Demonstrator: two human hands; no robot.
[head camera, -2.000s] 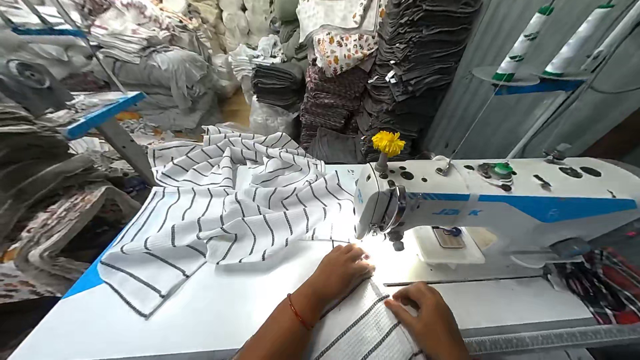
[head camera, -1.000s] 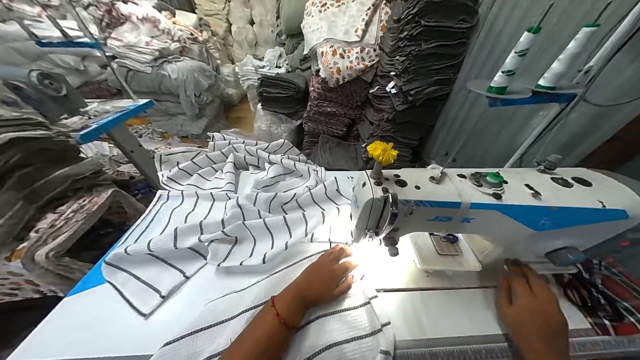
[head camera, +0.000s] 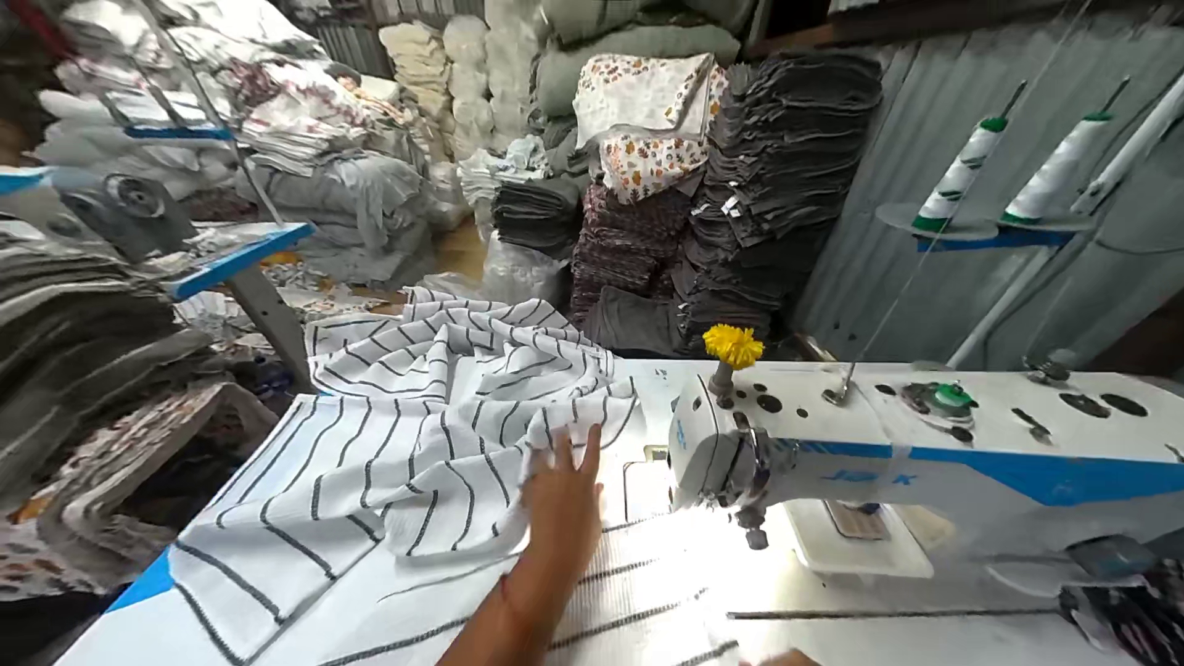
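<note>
White cloth with dark stripes lies heaped and folded across the left of the sewing table. My left hand rests on its right part, fingers spread and pointing away from me. A flatter striped piece runs beneath my left forearm, towards the lit needle area. The Jack sewing machine stands at the right, its needle head just right of my left hand. Of my right hand, only a sliver shows at the bottom edge, so its grip is hidden.
Thread cones stand on a holder behind the machine. A yellow flower tops the machine head. Stacks of dark folded cloth rise behind the table. Another machine's blue-edged table and a cloth pile are at the left.
My left hand has moved away from me onto the heaped striped cloth. My right hand went from the near cloth to the machine's right side, then down to the bottom edge of view.
</note>
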